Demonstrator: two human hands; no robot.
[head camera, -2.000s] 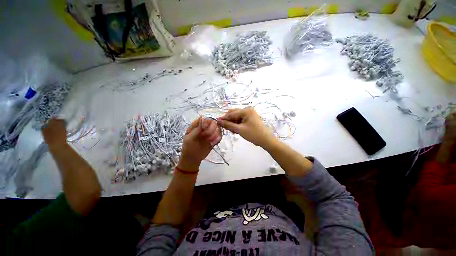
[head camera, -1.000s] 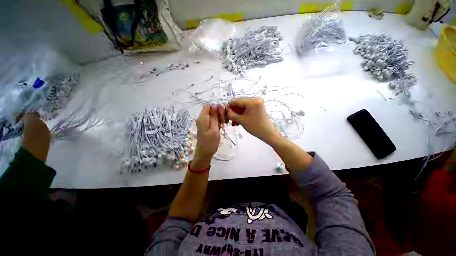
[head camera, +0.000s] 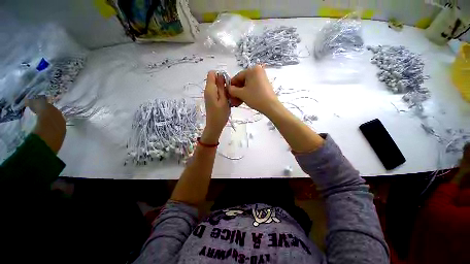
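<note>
My left hand (head camera: 216, 103) is raised over the middle of the bench, its fingers pointing away from me, and holds a thin pale cord (head camera: 225, 80). My right hand (head camera: 252, 90) is against it on the right, its fingertips pinching the same cord. Most of the cord is hidden by my fingers. Loose tangled white cords (head camera: 296, 100) lie beyond and beside my hands. A dense heap of white corded bundles (head camera: 164, 129) lies to the left, white knobs toward the table edge.
More heaps lie at back centre (head camera: 270, 45) and right (head camera: 399, 69). Clear plastic bags (head camera: 340, 38) stand at the back. A black smartphone (head camera: 382, 144) lies at right. A person's bare forearm and green sleeve (head camera: 33, 160) are at left; a red sleeve (head camera: 446, 221) is at right.
Both my hands have moved away from me, higher over the bench, still together on the cord. The view has shifted slightly. The neighbour's hand at left has moved.
</note>
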